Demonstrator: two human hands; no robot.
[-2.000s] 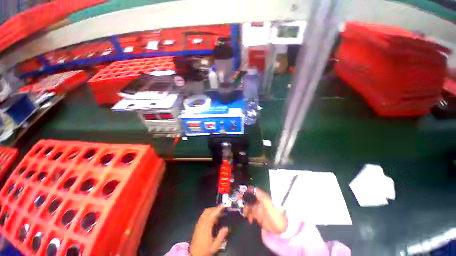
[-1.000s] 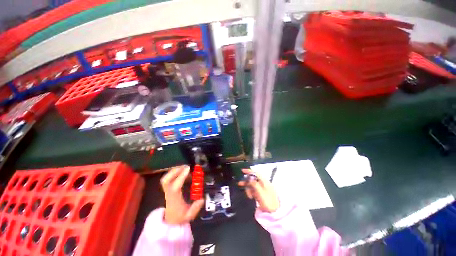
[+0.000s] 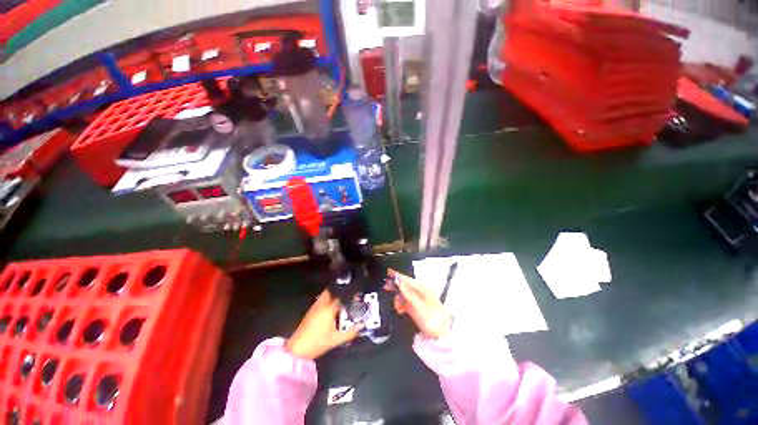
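Observation:
The toggle clamp's red ribbed handle [image 3: 304, 206] stands upright in front of the blue box. Below it, the silver-white nest plate [image 3: 371, 310] of the fixture shows, with a round workpiece [image 3: 360, 310] on it. My left hand [image 3: 322, 325] is at the plate's left side, its fingers touching or close to the plate and workpiece; its grip is unclear. My right hand [image 3: 420, 305] is just right of the fixture, fingertips together around something small and dark, too blurred to name. A small white label [image 3: 342, 393] lies on the bench nearer me.
A red parts tray [image 3: 218, 319] with round holes stands at left. A white sheet [image 3: 507, 290] with a pen [image 3: 450, 282] and a crumpled wipe [image 3: 573, 265] lie at right. A power supply [image 3: 202, 196], the blue box [image 3: 342, 176] and a metal post [image 3: 440, 166] stand behind.
The red handle has swung from lying toward me to upright. My left hand has left the handle and moved down to the plate. My right hand stays right of the fixture.

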